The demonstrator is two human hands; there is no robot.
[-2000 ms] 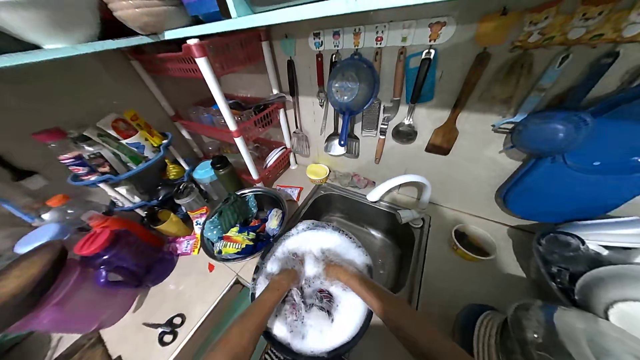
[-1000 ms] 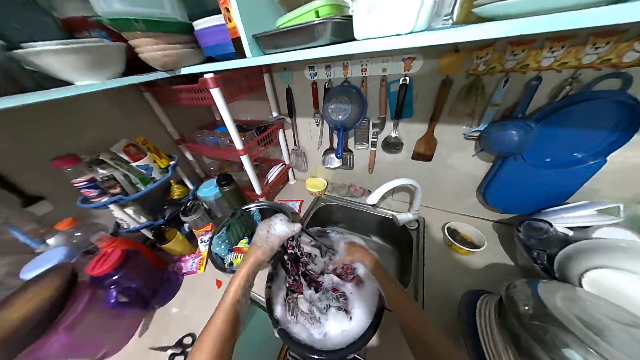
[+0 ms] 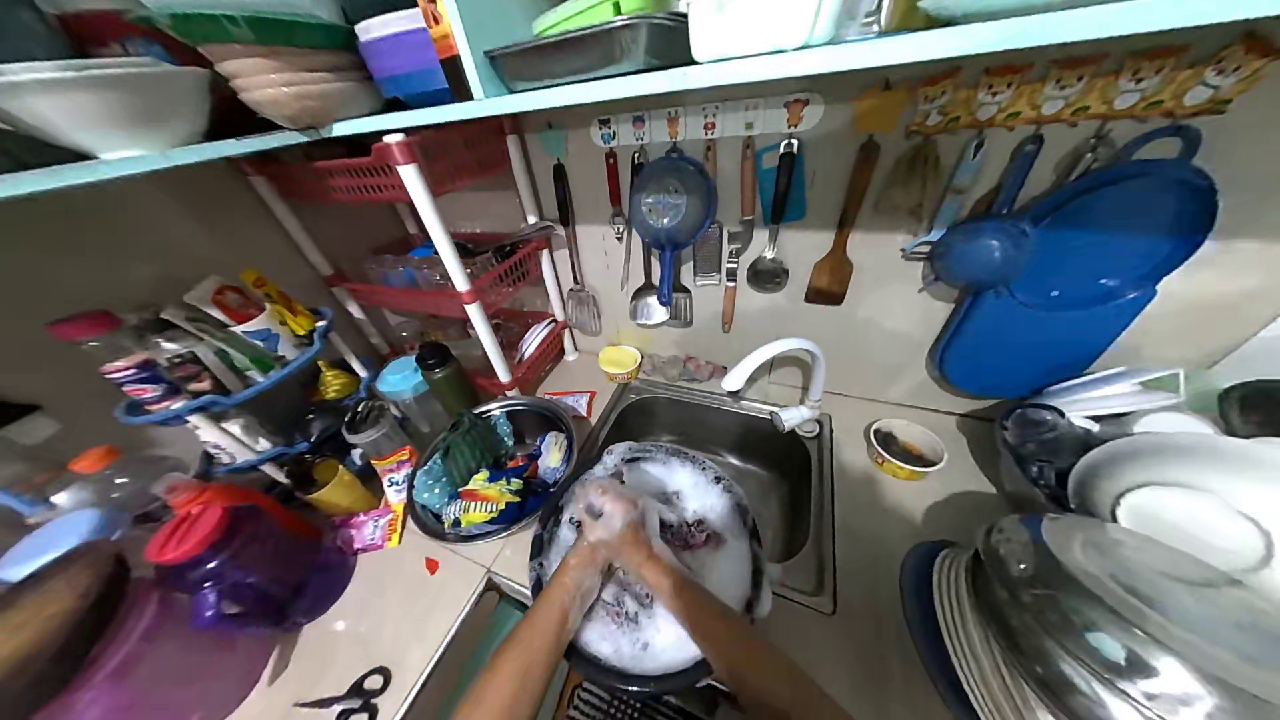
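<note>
A dark basin (image 3: 752,560) of white suds stands at the front left edge of the steel sink (image 3: 745,440). Dark patterned wet cloth (image 3: 690,535) shows through the foam. Over the basin's left half my left hand (image 3: 602,515) and my right hand (image 3: 630,545) are together, foam on the fingers. Whether either one grips cloth is hidden by suds and blur. A metal bowl (image 3: 430,520) of colourful cloths (image 3: 490,500) sits just left of the basin. The white faucet (image 3: 790,350) rises behind the sink.
Left are detergent packets (image 3: 395,490), black scissors (image 3: 355,692), a purple jug (image 3: 235,560) and a red-and-white rack (image 3: 440,225). Stacked plates (image 3: 960,620), a metal lid (image 3: 1040,600) and a small tub (image 3: 905,448) are right. Utensils hang behind; a shelf (image 3: 640,82) crosses above.
One second ago my left hand was raised at the basin's left rim with dark cloth bunched between both hands. Now the hands are together and the cloth lies lower in the suds.
</note>
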